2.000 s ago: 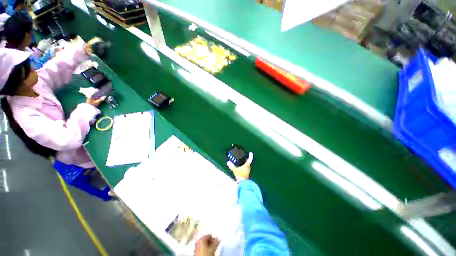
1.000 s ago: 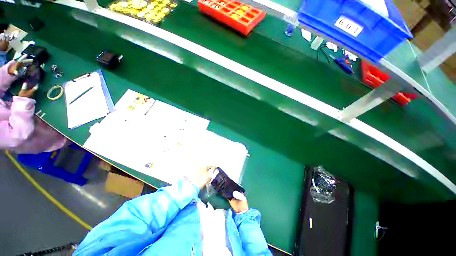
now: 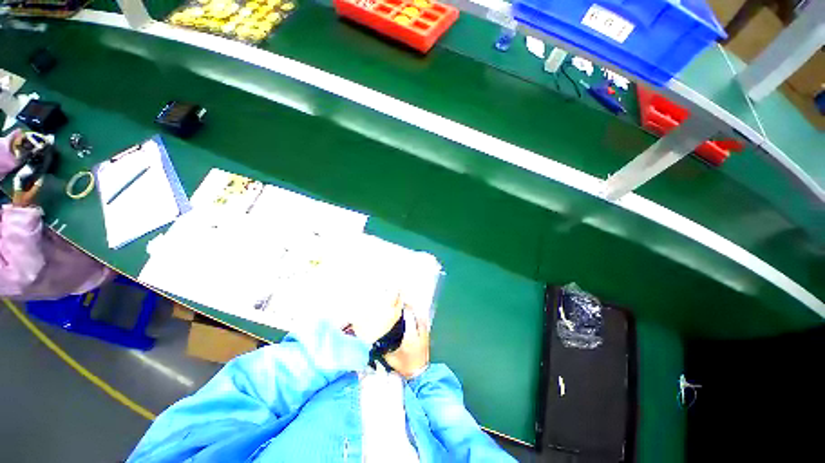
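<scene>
A small black panel unit [image 3: 389,340] is held close to my body, just above the near edge of the white sheets [image 3: 298,253]. My left hand [image 3: 378,318] is on its left and upper side, and my right hand [image 3: 414,345] closes around its right side. The fingers hide most of the unit, so its screen and buttons cannot be made out.
The black tray [image 3: 590,389] at the right holds a bagged unit [image 3: 580,316]. A clipboard [image 3: 140,192], a tape ring [image 3: 80,185] and another black unit [image 3: 180,118] lie left. A pink-sleeved worker sits far left. A blue bin [image 3: 624,32] and red parts tray [image 3: 398,20] are above.
The unit was picked up from the green bench and brought to my body between both hands. Since a second ago it has turned, and my right hand has moved up around it, covering more of it.
</scene>
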